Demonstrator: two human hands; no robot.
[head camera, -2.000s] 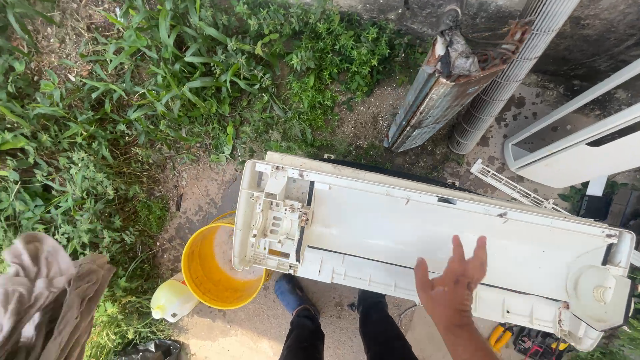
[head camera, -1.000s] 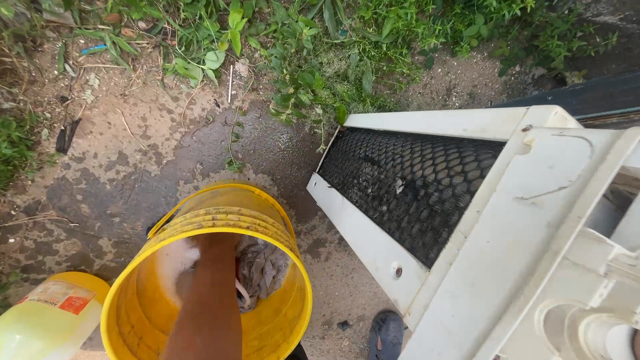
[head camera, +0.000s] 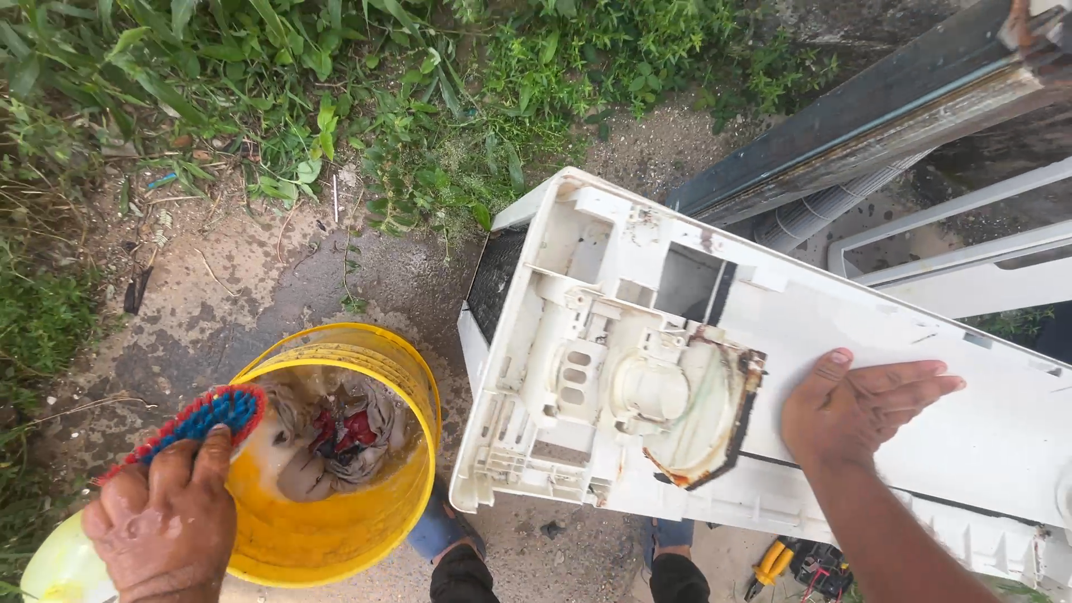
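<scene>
My left hand (head camera: 163, 511) grips a scrub brush (head camera: 197, 423) with red and blue bristles, at the left rim of a yellow bucket (head camera: 335, 548). In the bucket, wet grey cloth (head camera: 381, 427) and something red lie in cloudy water. My right hand (head camera: 863, 406), its fingers extended, rests on the flat inner face of a white plastic housing (head camera: 779, 335). The housing's near-left end has moulded slots, a round motor seat (head camera: 653, 389) and a rust-stained edge.
A bottle of yellowish liquid (head camera: 71, 561) stands left of the bucket. Yellow-handled pliers (head camera: 772, 561) lie below the housing. A long metal part (head camera: 837, 126), a cylindrical fan (head camera: 837, 201) and a white frame (head camera: 963, 285) are at upper right. Weeds border the ground; my feet are below.
One second ago an arm reached into the bucket; now my left hand holds the brush above its rim. My right hand is now in view on the housing. The view has shifted.
</scene>
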